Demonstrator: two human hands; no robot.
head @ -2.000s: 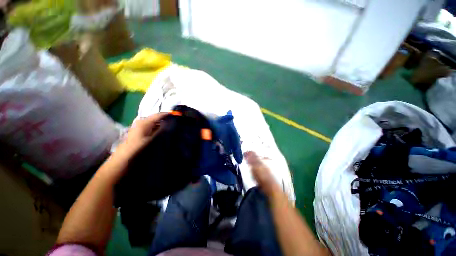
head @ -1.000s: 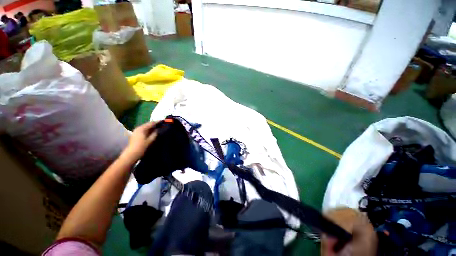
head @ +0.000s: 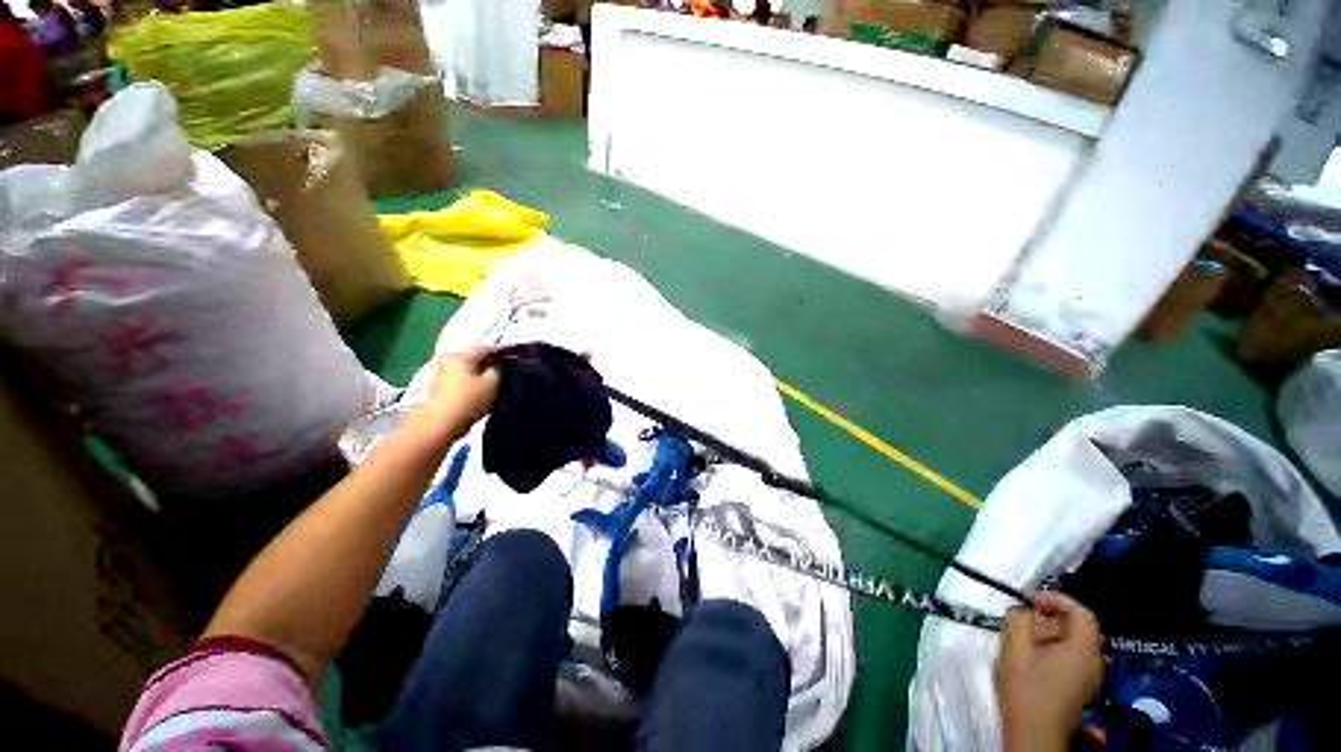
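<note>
My left hand (head: 468, 388) grips the top edge of a black fabric section (head: 547, 423) above the white sheet-like sack. My right hand (head: 1050, 655), at the lower right, holds the far end of a thin black strap (head: 794, 482), stretched taut from the black fabric. A printed strap with white capitals (head: 824, 566) hangs in a curve below it; whether my right hand also holds it, I cannot tell. Blue plush pieces (head: 647, 500) with pale parts lie on the white sack (head: 588, 294) before and between my knees.
An open white bulk sack (head: 978, 588) with blue and black bags stands at right. A stuffed white sack (head: 177, 338) and cartons (head: 338, 235) stand at left. A yellow woven sack (head: 468, 235) lies on the green floor beyond. A low white wall (head: 824, 162) is behind.
My right hand moved from near the plush out to the lower right, drawing the black strap out straight. The black fabric moved slightly right and up from my lap.
</note>
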